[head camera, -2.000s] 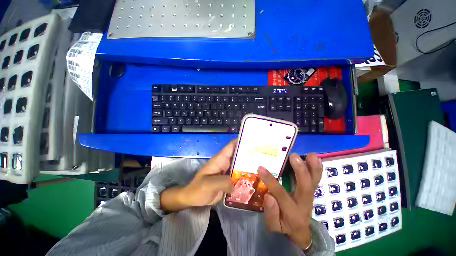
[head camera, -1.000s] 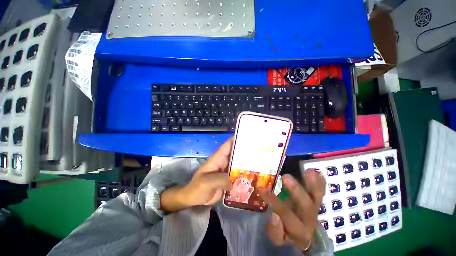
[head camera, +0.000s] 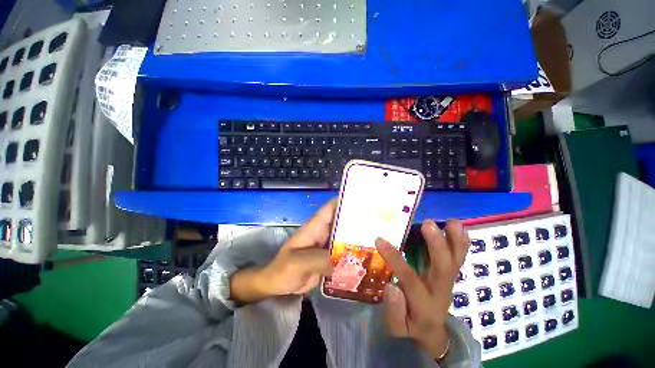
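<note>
A smartphone (head camera: 373, 230) with a pale edge is held upright and slightly tilted in front of the blue shelf edge. Its screen is bright white above, orange and pink below. My left hand (head camera: 298, 255) grips it from the left side, fingers partly hidden behind it. My right hand (head camera: 424, 287) is at its lower right, holding nothing, fingers spread, with the index fingertip over the screen; contact cannot be told. The phone covers a small part of the keyboard's front edge.
A black keyboard (head camera: 302, 157) and mouse (head camera: 480, 140) on a red pad (head camera: 402, 109) lie on the pull-out shelf. A white tray of dark watch cases (head camera: 518, 251) is at right. Stacked trays (head camera: 49, 144) stand at left. A perforated plate (head camera: 258, 29) is behind.
My right hand lifted off to the lower right and came back, its index fingertip over the screen again. The phone shifted slightly left, then slightly right, in my left hand.
</note>
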